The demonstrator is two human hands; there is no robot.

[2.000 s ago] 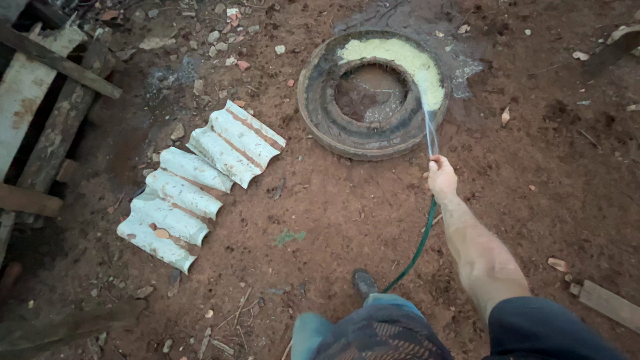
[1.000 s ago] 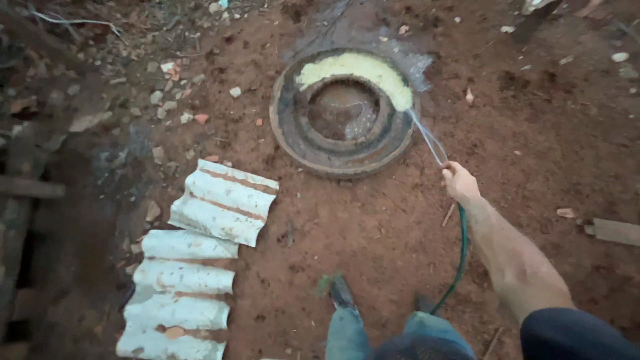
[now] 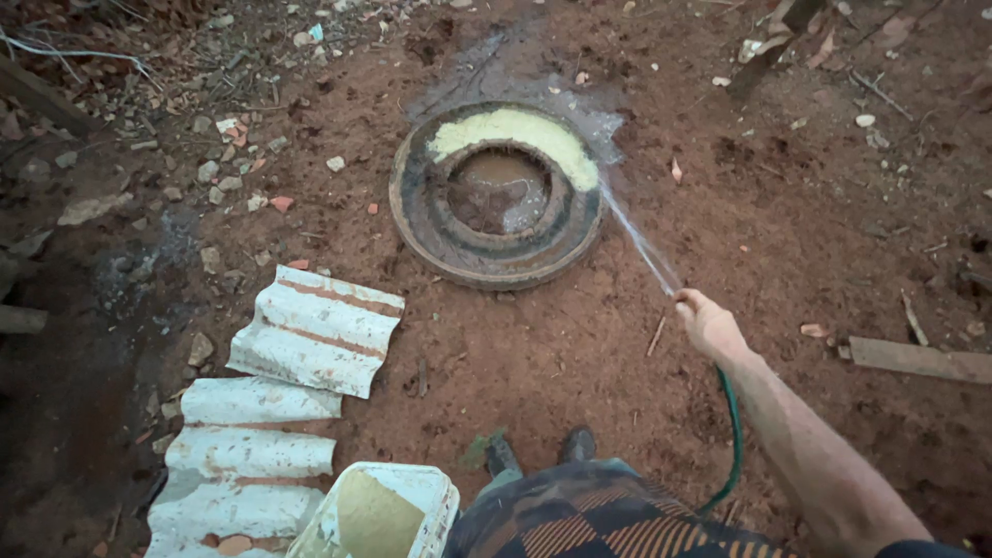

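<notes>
My right hand (image 3: 709, 325) grips the end of a green garden hose (image 3: 732, 442), and a jet of water (image 3: 635, 236) runs from it up and left to the tire trough (image 3: 496, 271) on the ground. Pale yellow feed-like material (image 3: 515, 132) lies in the upper and right part of the trough's ring channel. Muddy water (image 3: 500, 186) stands in the ring's middle. At the bottom, left of my body, is a white plastic tub (image 3: 446, 496) with yellowish contents (image 3: 376, 515); my left hand is not seen.
Two white corrugated sheet pieces (image 3: 318, 329) (image 3: 256, 453) lie on the red soil at the left. Stones and brick bits (image 3: 232, 182) are scattered at the upper left. A wooden board (image 3: 918, 360) lies at the right, and a post (image 3: 775, 46) stands at the upper right. My boots (image 3: 577, 446) are below the trough.
The white tub has come into view at the bottom. The hose still sprays from my right hand toward the trough's right side. The view has shifted.
</notes>
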